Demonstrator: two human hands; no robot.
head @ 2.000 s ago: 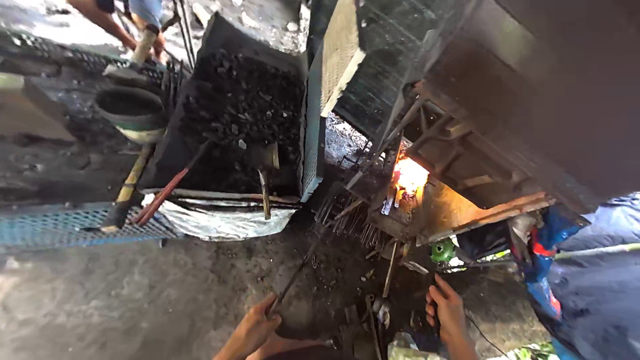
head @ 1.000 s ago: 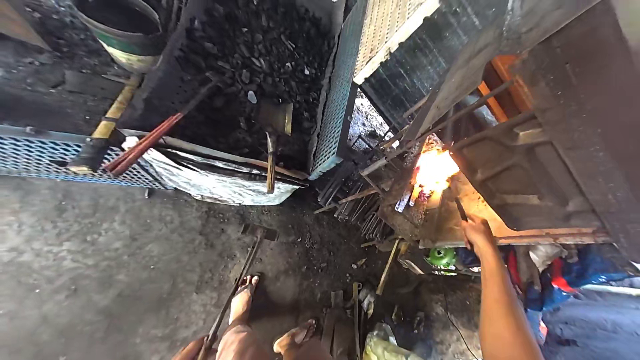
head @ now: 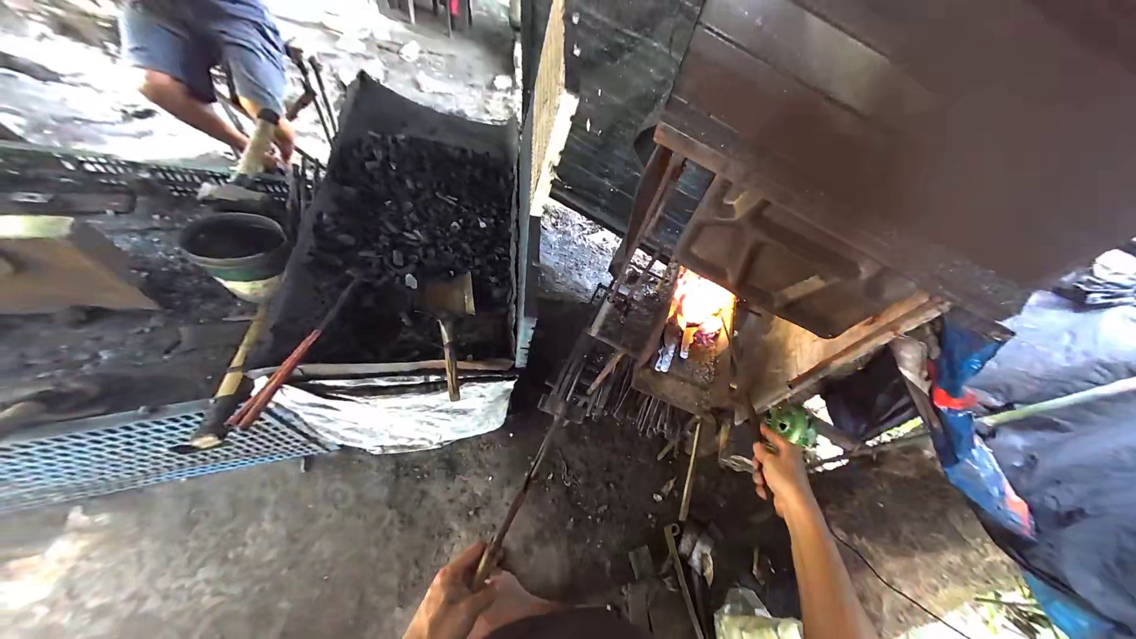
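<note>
My left hand, at the bottom centre, grips the wooden handle of a long-handled metal tool, which slants up and away toward the forge. My right hand is closed round a dark thin rod or handle, just below the forge's edge. Bright flames burn in the forge, with glowing pieces at their foot. Beside my right hand is a round green object. Whether the dark handle reaches into the fire, I cannot tell.
At left, a bin of charcoal holds a small scoop. A red-handled tool, a hammer-like handle and a bucket are beside it. Another person bends at upper left. Metal rods lie under the forge.
My right hand has moved back from beside the fire to below the forge's edge. The long tool in my left hand now points toward the forge. The view has shifted widely.
</note>
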